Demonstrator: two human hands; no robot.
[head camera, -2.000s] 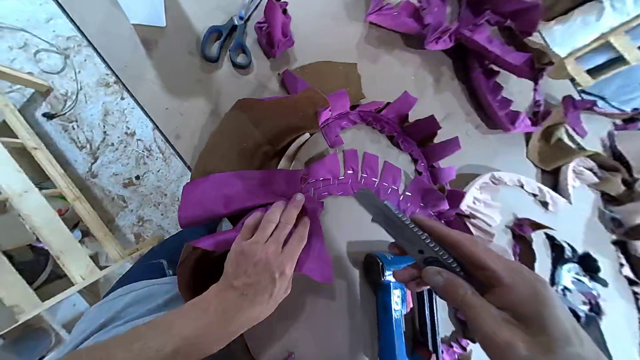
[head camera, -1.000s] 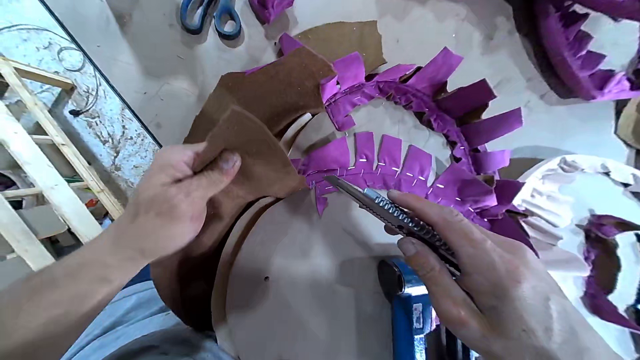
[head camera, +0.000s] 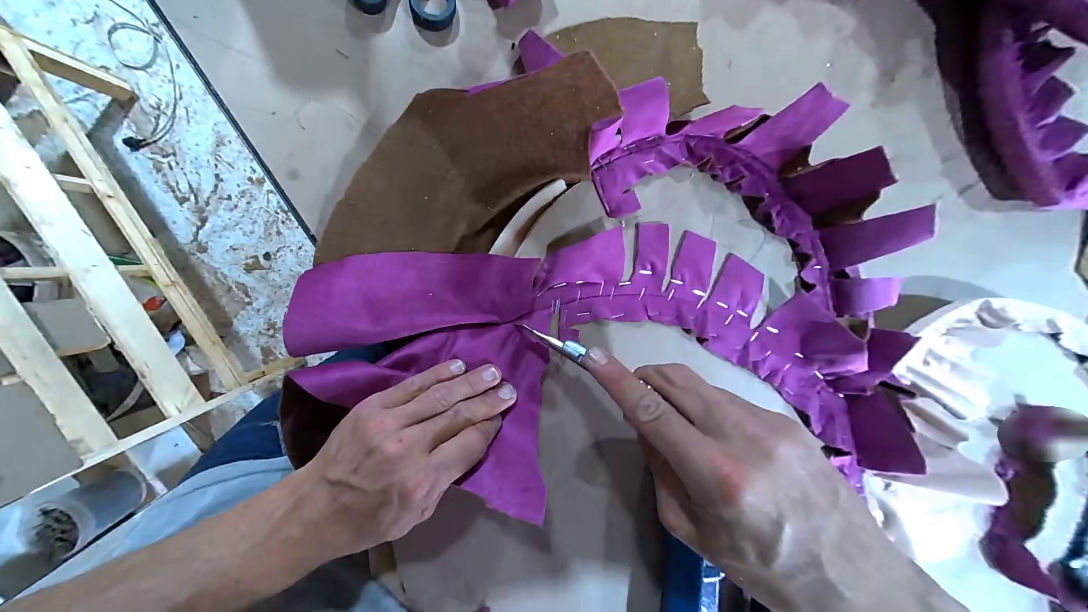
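Observation:
Purple fabric or leather (head camera: 408, 297) with a brown underside is fixed by rows of staples along a curved edge, its border cut into tabs. My left hand (head camera: 416, 450) lies with fingers spread a little, pressing the lower purple flap flat. A utility knife (head camera: 568, 347) is in my right hand (head camera: 731, 459); its blade tip touches the purple material beside the left end of the staples. Most of the knife's handle is hidden by my fingers. Beyond, a wide brown piece (head camera: 476, 144) of the same covering curves around the upper left.
Scissors with dark blue handles (head camera: 432, 12) show in part at the top edge. A blue tool (head camera: 693, 578), partly hidden, lies below my right hand. White material (head camera: 960, 357) and purple pieces (head camera: 1020, 93) are at the right. A wooden frame (head camera: 93, 246) stands at left.
My left hand held a flap folded back with its brown side up a second ago; the flap now lies purple side up under that hand. The knife tip has moved to the left end of the staples.

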